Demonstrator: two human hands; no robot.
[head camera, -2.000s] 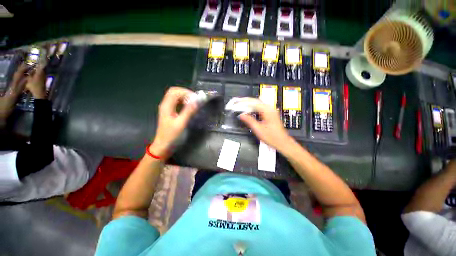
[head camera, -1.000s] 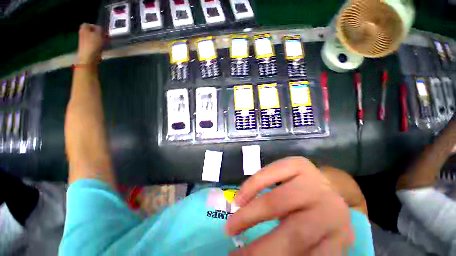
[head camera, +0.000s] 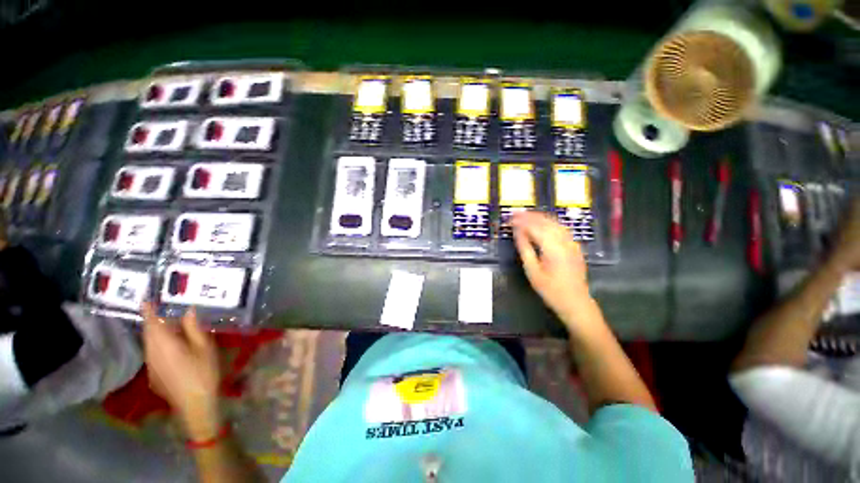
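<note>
A clear blister tray (head camera: 429, 253) lies before me. Its upper row and the right of its lower row hold keypad phones (head camera: 471, 193) face up with yellow borders and lit screens. Two phones (head camera: 353, 196) at lower left lie face down, white with a dark oval. My right hand (head camera: 552, 259) has its fingertips over the keypad of a lower-row phone; whether they press it is hidden. My left hand (head camera: 181, 363), blurred, is at the bottom edge of a second tray (head camera: 261, 283) of face-down white phones with dark red ends. Its fingers are apart and hold nothing visible.
Two white rectangles (head camera: 403, 299) lie in front of the tray. Several red sticks (head camera: 676, 206) lie to its right. A cream fan (head camera: 702, 80) stands at the back right. Other trays (head camera: 42, 179) lie at far left and far right. Co-workers' arms (head camera: 802, 302) show at both sides.
The tray of red-ended phones has come from the back onto the bench at left, turned sideways. My left hand came down with it. My right hand moved from near the camera to the phones.
</note>
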